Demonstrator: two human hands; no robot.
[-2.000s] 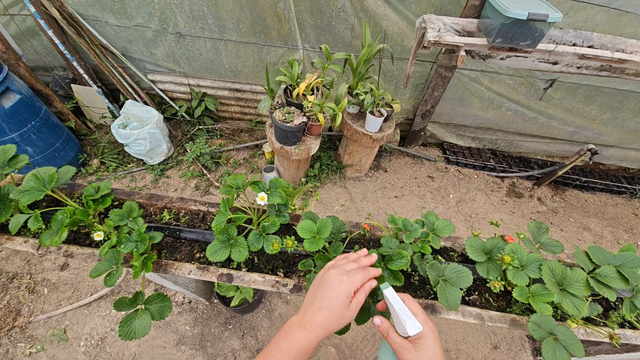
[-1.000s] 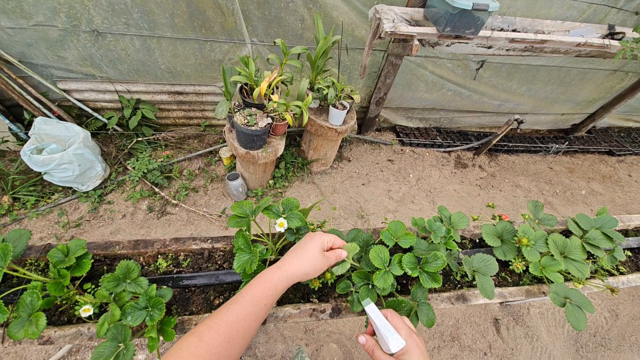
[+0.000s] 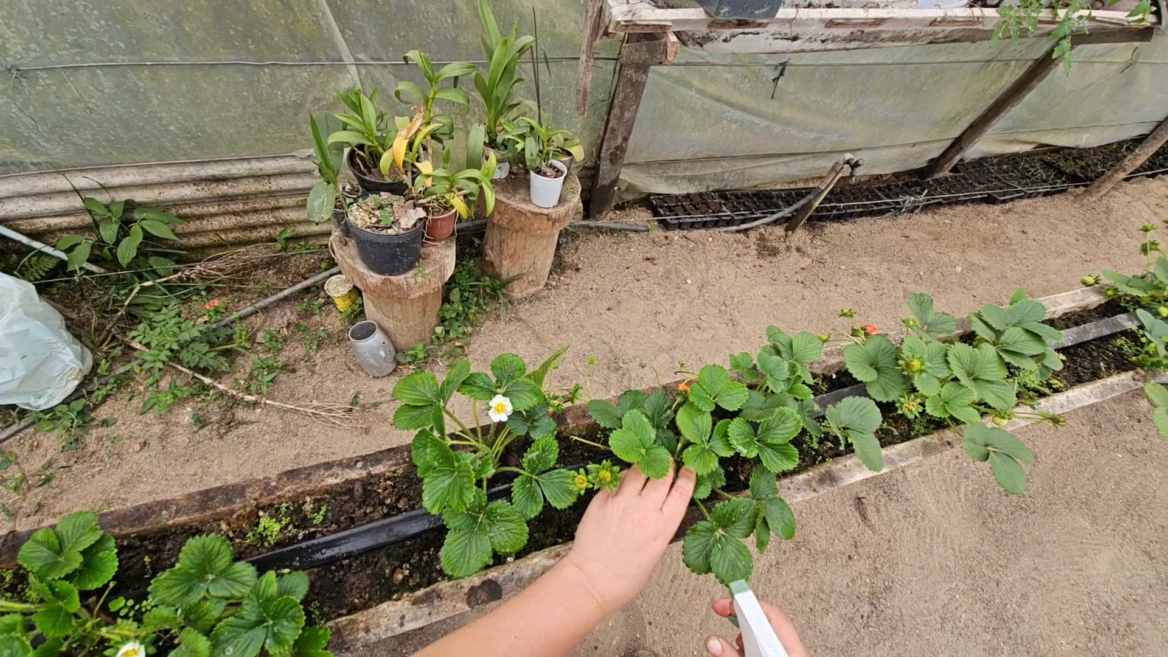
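Note:
My left hand [image 3: 631, 522] reaches into the strawberry plants at the centre of the raised bed, its fingertips among the leaves [image 3: 639, 443]; whether they grip a stem is hidden. Below it and to the right, at the bottom edge, my right hand [image 3: 762, 630] is closed around a white spray bottle head [image 3: 754, 620], whose green tip touches or nearly touches a low leaf [image 3: 730, 543]. The bottle's body is out of view. Left of my left hand stands a strawberry plant with a white flower [image 3: 499, 408]. A black irrigation tube [image 3: 351, 538] runs along the soil.
Wooden boards [image 3: 438, 598] edge the bed. Behind it, potted plants [image 3: 387, 245] stand on two log stumps [image 3: 522, 242], beside a grey container [image 3: 372, 349]. A whitish plastic bag [image 3: 36, 347] lies at the left. Black seedling trays [image 3: 730, 205] line the back wall under a wooden bench [image 3: 876, 20].
My left hand has moved from beside the right hand to the leaves further left. The right hand still holds the spray head, now lower in view. The view has shifted.

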